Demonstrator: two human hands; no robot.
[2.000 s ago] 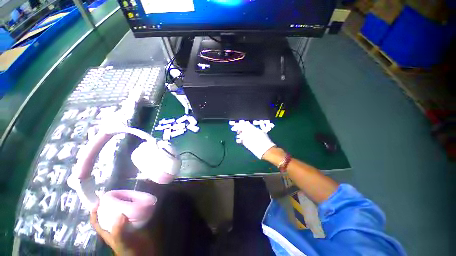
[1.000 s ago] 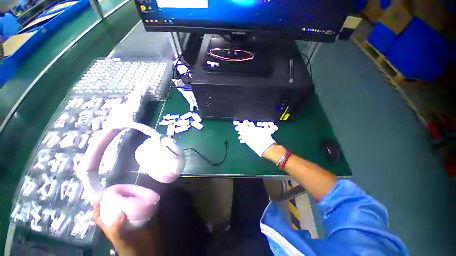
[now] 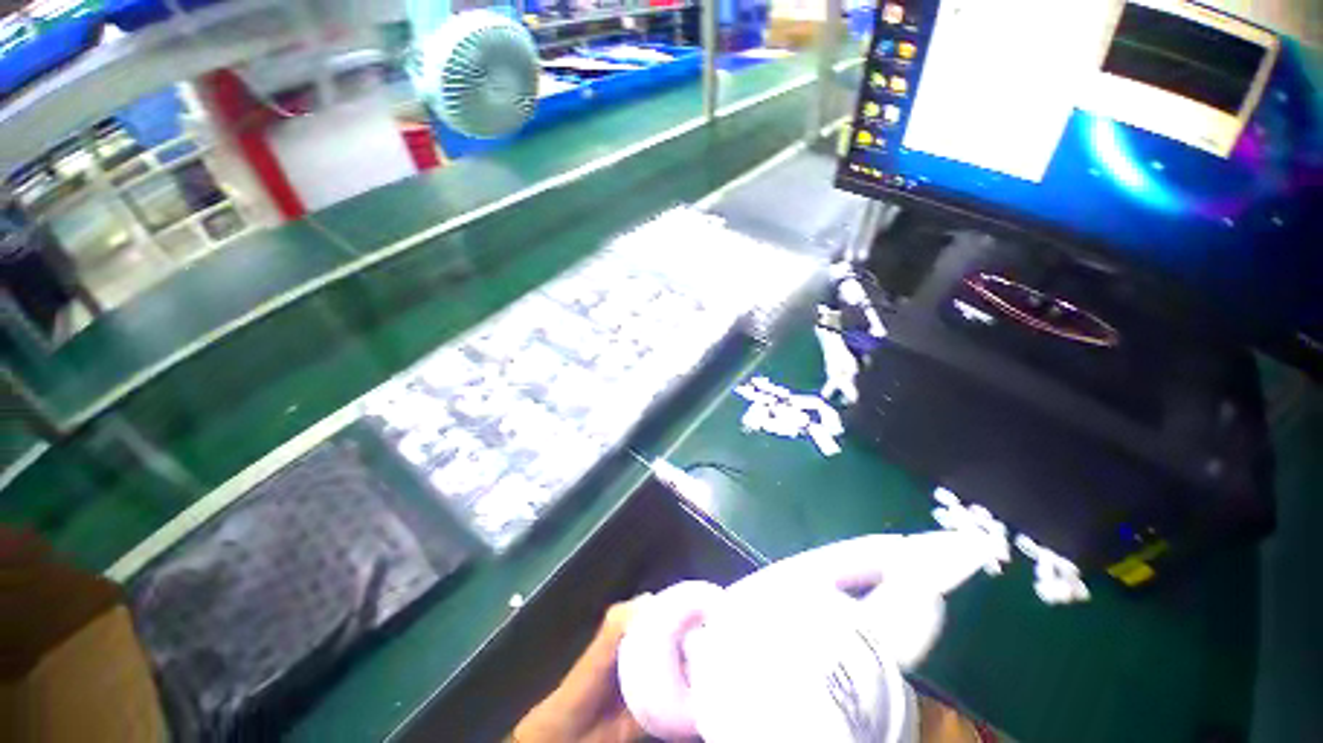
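A pale pink-white headset [image 3: 670, 661] is at the bottom centre, over the bench's front edge; much of it is overexposed. My bare left hand [image 3: 588, 690] holds one ear cup from the left. My right hand in its white glove [image 3: 856, 690] is at the lower edge beside the headset and blends with it, so its grip is unclear; a bit of wrist shows. Small white dongles [image 3: 791, 417] lie on the green mat left of the black PC case [image 3: 1059, 421], and more white dongles [image 3: 1052, 571] lie before it.
A clear blister tray [image 3: 537, 385] with white pieces lies left of the mat. A dark grey crinkled bag [image 3: 290, 581] and a brown carton [image 3: 80, 675] are at lower left. The monitor [image 3: 1001, 87] stands upper right. A small fan [image 3: 479, 73] is beyond the green conveyor.
The view has turned left. The headset has moved in front of me, still in my left hand. My right hand has left the dongles before the PC case and is beside the headset.
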